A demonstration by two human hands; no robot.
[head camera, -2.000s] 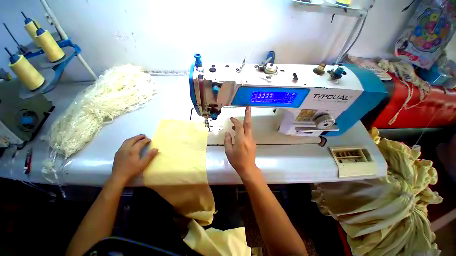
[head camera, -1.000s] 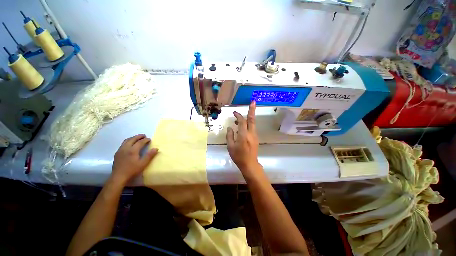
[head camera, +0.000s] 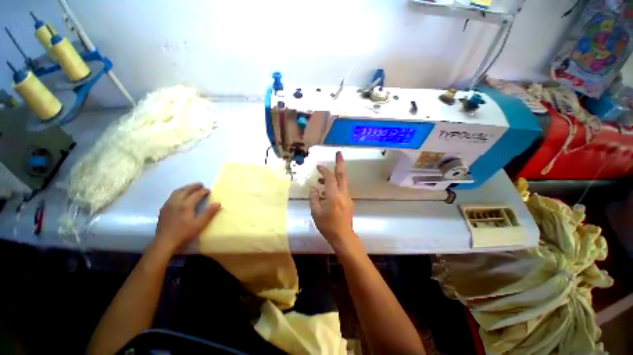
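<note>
A pale yellow fabric strip (head camera: 250,208) lies flat on the table left of the needle area (head camera: 290,166) and hangs over the front edge towards the lap. My left hand (head camera: 184,216) rests on the table with its thumb and fingertips at the strip's left edge. My right hand (head camera: 333,208) is empty, fingers apart, right of the strip, its index finger pointing up just below the machine arm. The white and blue sewing machine (head camera: 458,135) has a lit blue control panel (head camera: 385,134); no finger covers the panel.
A cream stringy bundle (head camera: 142,149) lies at the table's left, with yellow thread cones (head camera: 69,59) behind it. A small red tool (head camera: 39,216) is at far left. A compartment tray (head camera: 491,223) is set in the table's right end. Bunched yellow cloth (head camera: 548,277) hangs at right.
My right index finger has come down and left, off the control panel. My left hand and the strip have hardly moved.
</note>
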